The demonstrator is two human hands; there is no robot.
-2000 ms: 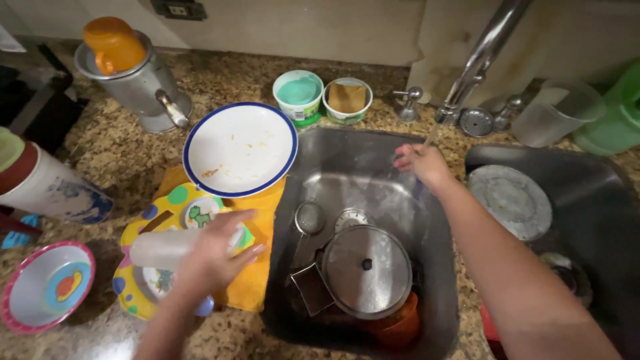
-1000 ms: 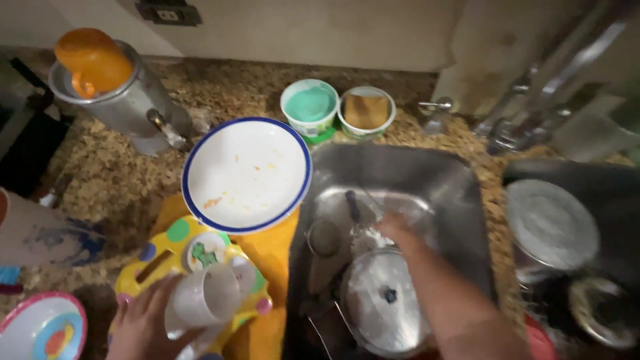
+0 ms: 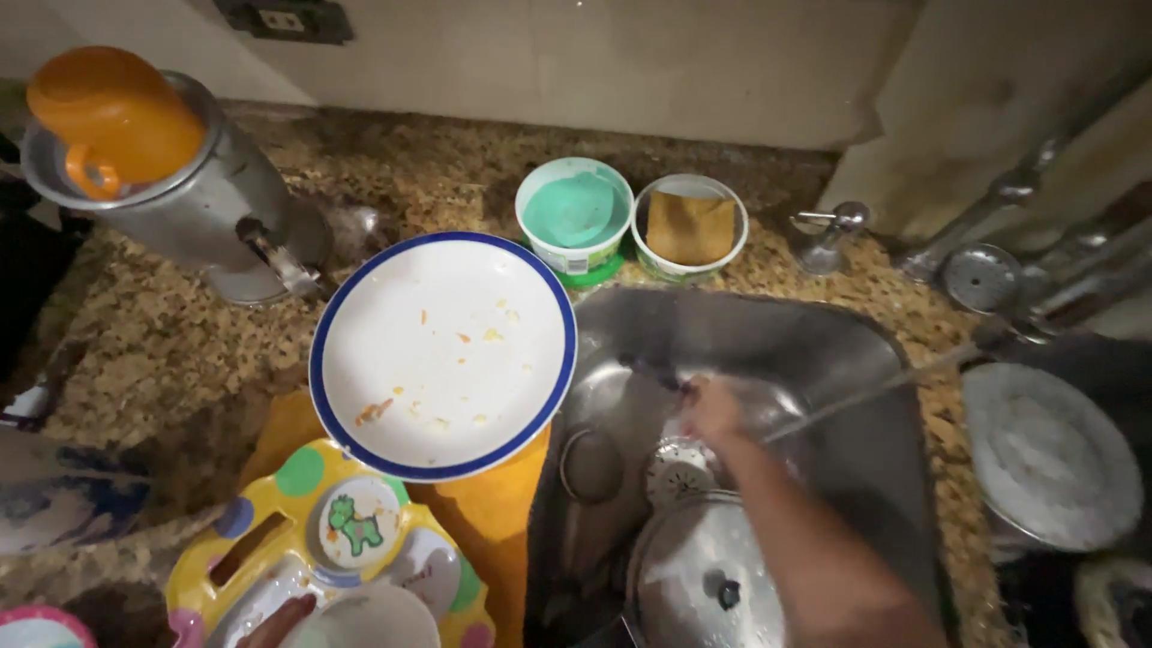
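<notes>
At the bottom edge, my left hand (image 3: 279, 623), mostly out of frame, has its fingers against a whitish cup (image 3: 364, 621) over the yellow divided plate (image 3: 297, 468) with a green giraffe picture. My right hand (image 3: 711, 409) reaches down into the left sink basin (image 3: 846, 549), close to the drain strainer (image 3: 681, 470); its fingers are blurred, and whether they hold anything is unclear. Below it in the basin lies a metal pot lid (image 3: 711, 567) with a black knob. A small round strainer (image 3: 591, 463) rests left of the drain. A blue-rimmed white plate (image 3: 445, 355) with food scraps sits beside the basin.
Behind the basin stand a tub of green paste (image 3: 576, 216) and a tub with a brown sponge (image 3: 691, 225). A metal pitcher (image 3: 180, 180) holds an orange cup (image 3: 117, 121). The faucet (image 3: 990, 207) is at right, near a round lid (image 3: 1051, 454) over the other basin.
My right hand has moved from the faucet area down into the basin. The whitish cup was lying sideways at my left hand two seconds ago; it is now lower, at the frame's edge.
</notes>
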